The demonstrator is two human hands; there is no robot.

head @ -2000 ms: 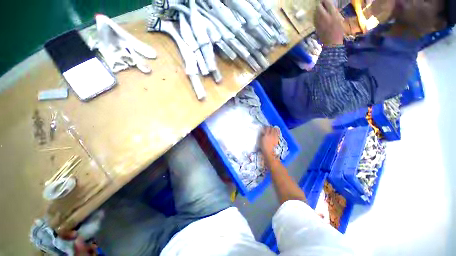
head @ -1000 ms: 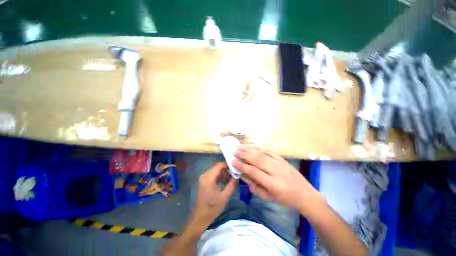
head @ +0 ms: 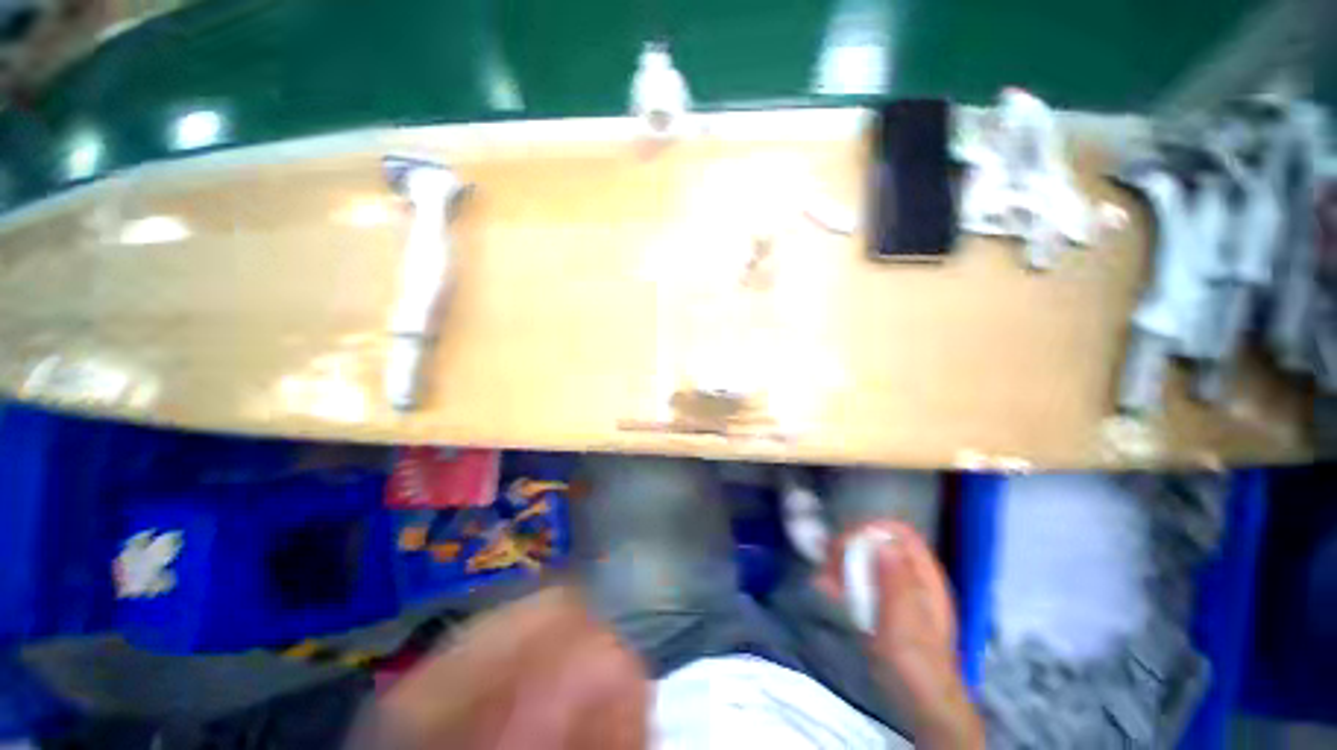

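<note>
My right hand is below the bench edge, over my lap, closed around a small white piece; blur hides its detail. Another pale, blurred shape is just left of it. My left hand looks large and badly blurred near the lower edge, close to the camera; its fingers and any hold cannot be made out. One grey-white handle body lies alone on the left of the bench, head towards the belt. More handle bodies are heaped at the right end.
The tan bench bears a white bottle, a black phone, white gloves and brown scraps. The green belt runs behind. Below are a blue bin of grey pieces at right and orange-brown parts at left.
My hands have parted from the piece they held together at the bench edge. The right is lower, holding a white piece; the left is nearer the camera. The view has shifted.
</note>
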